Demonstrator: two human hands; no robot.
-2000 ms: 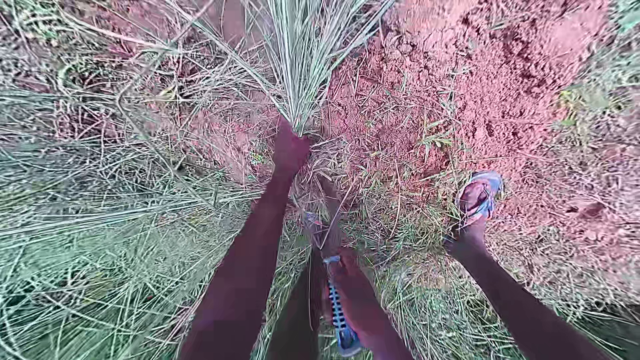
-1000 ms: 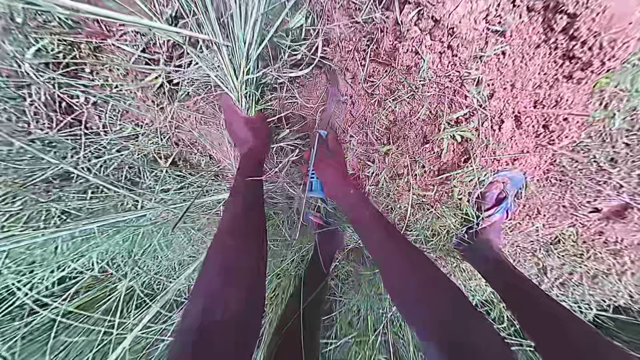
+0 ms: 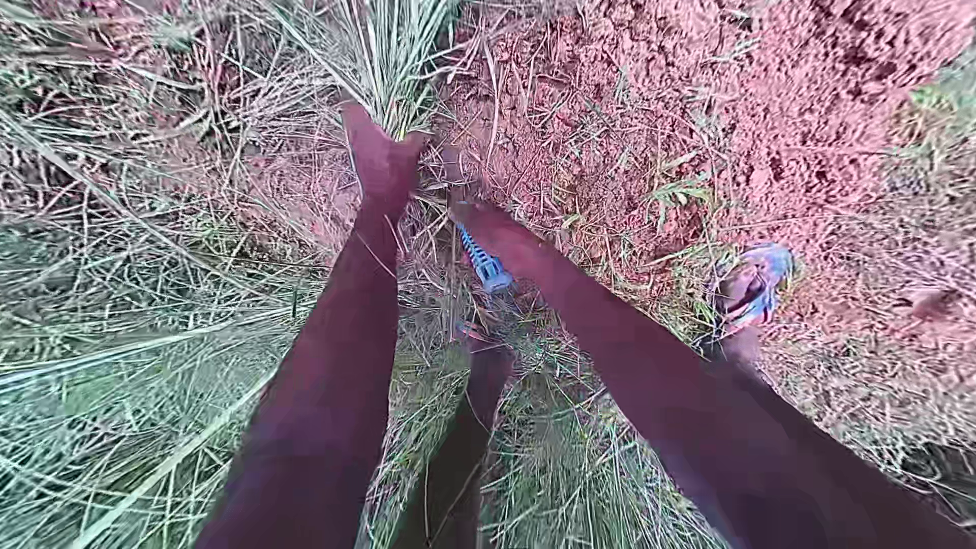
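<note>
My left hand grips a clump of long green grass near its base, at the top centre. Just below and to the right, my right hand is closed around a tool's blue ribbed handle, whose butt end sticks out below the palm. The tool's blade is not clear; a dark part near the foot of the clump blends with soil and stems, so its kind cannot be told.
My sandalled right foot stands at the right on reddish soil. My left foot is mostly hidden below my right hand. Cut or fallen grass covers the left side, with a small green weed at the right.
Over the last second my right hand and the blue handle have turned, and the hand now lies close to my left hand and the clump's base. My left hand keeps hold of grass throughout.
</note>
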